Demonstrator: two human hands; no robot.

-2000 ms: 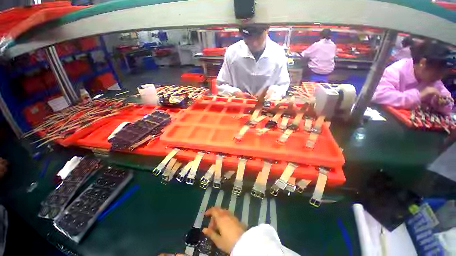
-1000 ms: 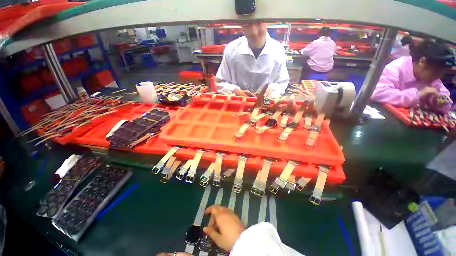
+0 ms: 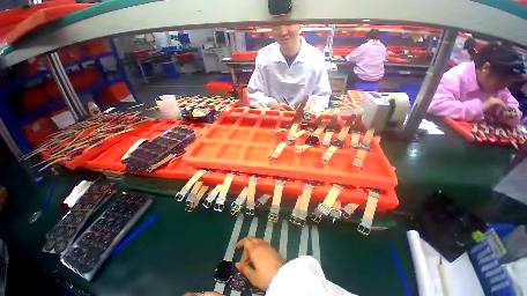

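Note:
Several grey watch straps lie in parallel rows on the dark green bench mat at the lower middle. A dark square watch head sits on the leftmost strap. Another watch head is just right of it, partly under my right hand. My right hand, in a white sleeve, is bent over the second strap with thumb and index finger close together; what is at the fingertips is too small to tell. My left hand is mostly cut off by the bottom edge, with only a small part of its fingers showing.
Orange trays with straps over their edges lie ahead. Two watch head trays and a blue stick are left. Paper, another blue stick and a blue-and-white packet are right. A person in white sits opposite.
My right hand stays in nearly the same place over the straps. The person opposite has raised their head. The camera view has shifted slightly.

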